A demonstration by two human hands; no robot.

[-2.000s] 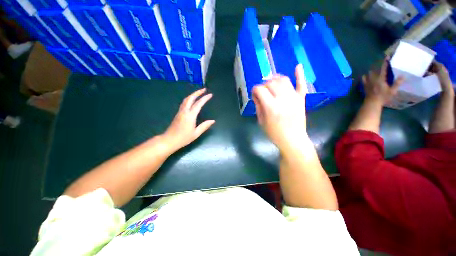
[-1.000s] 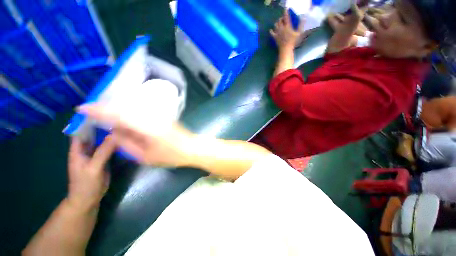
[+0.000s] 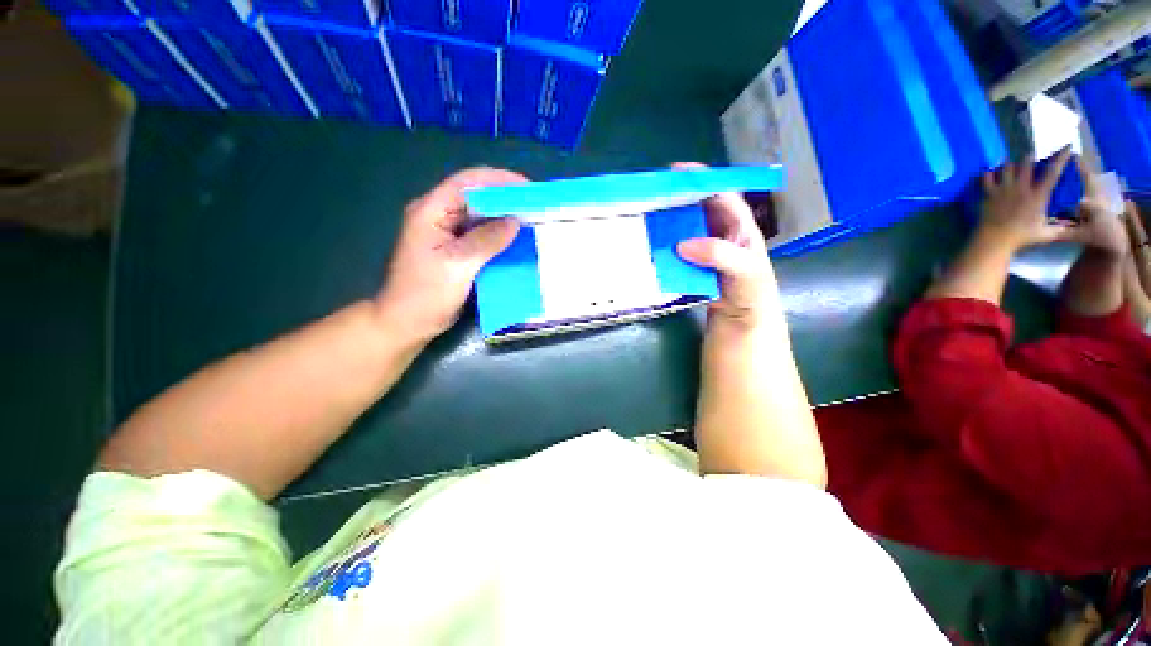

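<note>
A blue retail carton (image 3: pixel 507 288) is between my two hands over the front part of the bench. Its lid (image 3: pixel 625 189) stands up, with the narrow light-blue edge strip towards me. Blue side flaps lie at both ends, with a white area between them. My left hand (image 3: pixel 444 252) holds the carton's left end, thumb on the flap. My right hand (image 3: pixel 732 259) holds its right end, thumb on the other flap. Some fingers of both hands are hidden behind the lid.
Closed blue cartons (image 3: pixel 436 86) are stacked at the back left of the dark green bench (image 3: pixel 253 240). Blue cartons with raised lids (image 3: pixel 858 107) stand to the right. A person in red (image 3: pixel 1010 404) works at the far right. Brown cardboard (image 3: pixel 57 139) is beyond the left edge.
The view has swung back left. The carton, earlier tilted at the left with its white inside showing, is now level before me. Both hands have moved to its ends, and its flaps are folded in.
</note>
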